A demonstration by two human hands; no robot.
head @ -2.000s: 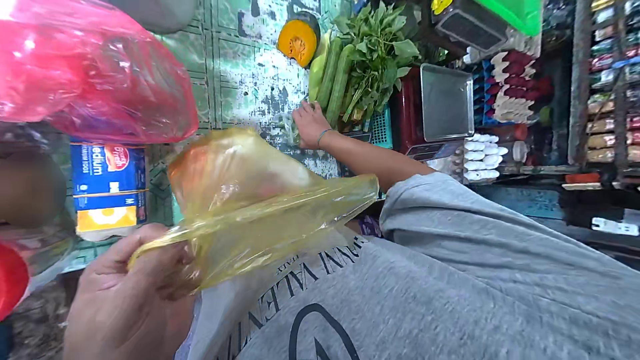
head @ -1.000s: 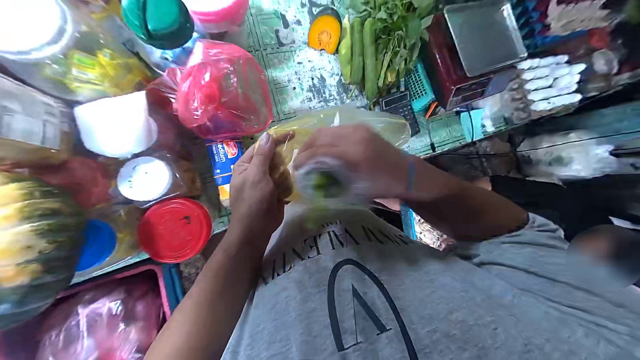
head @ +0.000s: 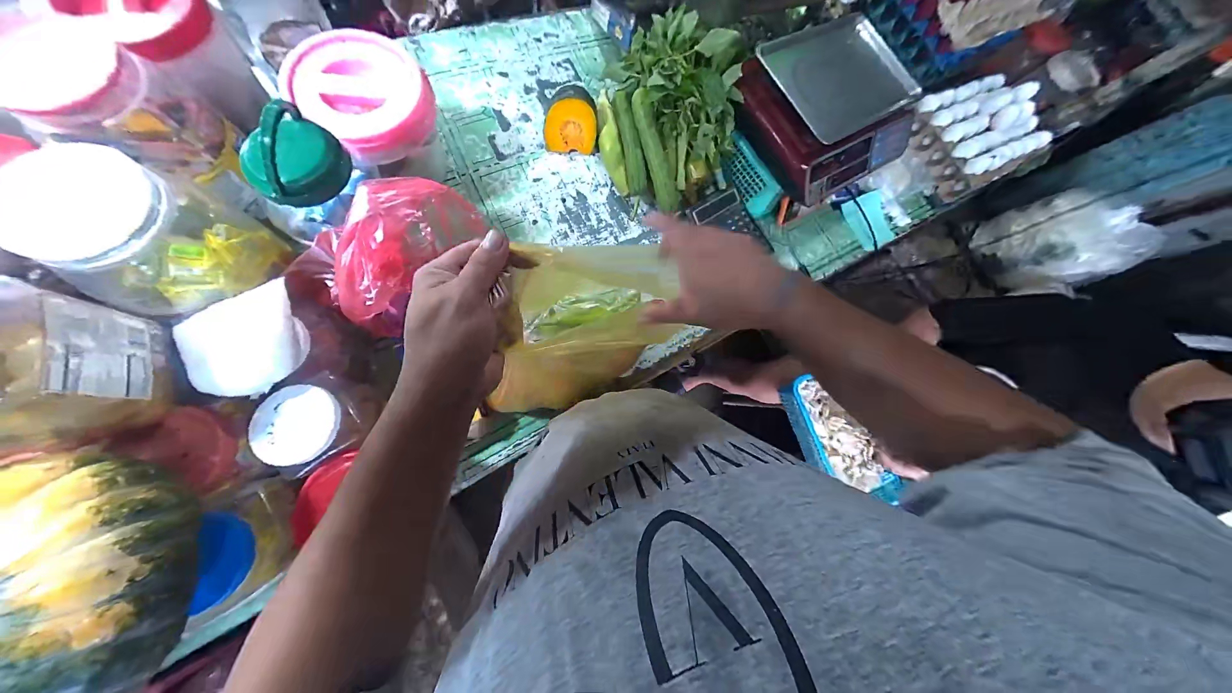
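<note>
My left hand (head: 457,318) grips the rim of a thin yellow plastic bag (head: 577,361) at its left side. Inside the bag, seen through the film, lie something green and leafy (head: 589,310) and something orange below it. My right hand (head: 722,274) is at the bag's right side, fingers spread and a little blurred; whether it pinches the film I cannot tell. Beyond the hands, on the green table, lie a cut piece of squash (head: 571,125), long green vegetables (head: 643,144) and a leafy bunch (head: 679,72).
A weighing scale (head: 837,82) and egg trays (head: 991,125) stand at the back right. Jars, a pink plastic bag (head: 399,250) and a large squash (head: 87,577) crowd the left. Another person's hand (head: 751,380) is near a blue basket (head: 808,433) below the table edge.
My right hand went from the long vegetables to the yellow bag, blurred with something green a second ago. Green leafy matter now shows in the bag. The view has shifted.
</note>
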